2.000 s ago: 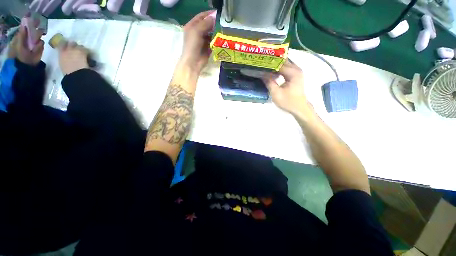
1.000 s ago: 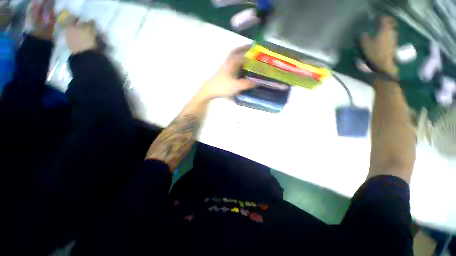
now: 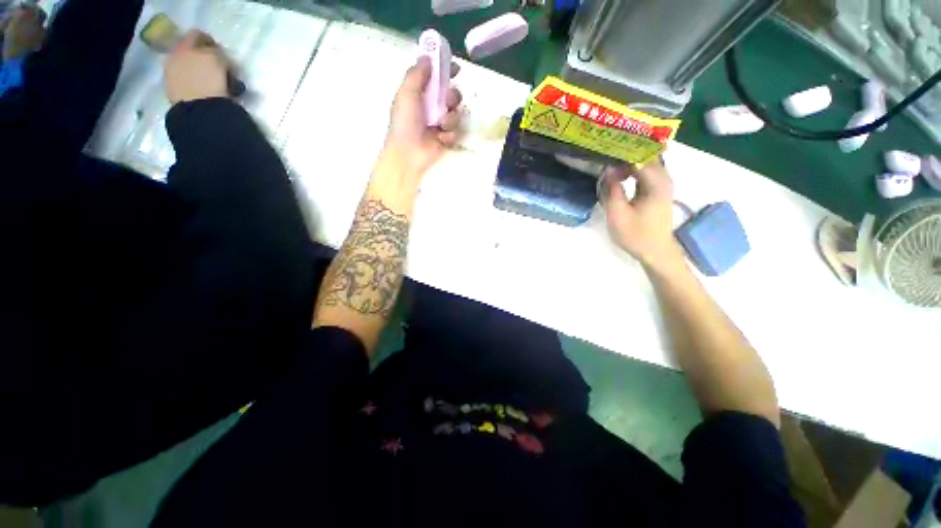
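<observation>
My left hand [image 3: 421, 119] holds a pink housing [image 3: 435, 83] upright above the white bench, left of the press [image 3: 660, 46]. My right hand [image 3: 640, 206] is at the right side of the dark fixture [image 3: 547, 186], with its fingertips at a pale piece partly under the yellow and red warning label [image 3: 601, 122]. The label and the fingers hide part of that piece, so whether my hand grips it cannot be told. The blue-grey switch pad [image 3: 714, 238] lies on the bench just right of my right hand.
Several pink housings [image 3: 496, 35] lie on the green belt [image 3: 660, 129] behind the bench. A black cable [image 3: 800, 132] loops right of the press. A cream fan [image 3: 916, 253] stands at the right end. A neighbour's hand [image 3: 198, 68] holds a yellowish-tipped tool at the left.
My left hand has moved from the fixture leftward and now holds up a pink housing. My right hand has come back from over the belt to the fixture. The switch pad now sits turned.
</observation>
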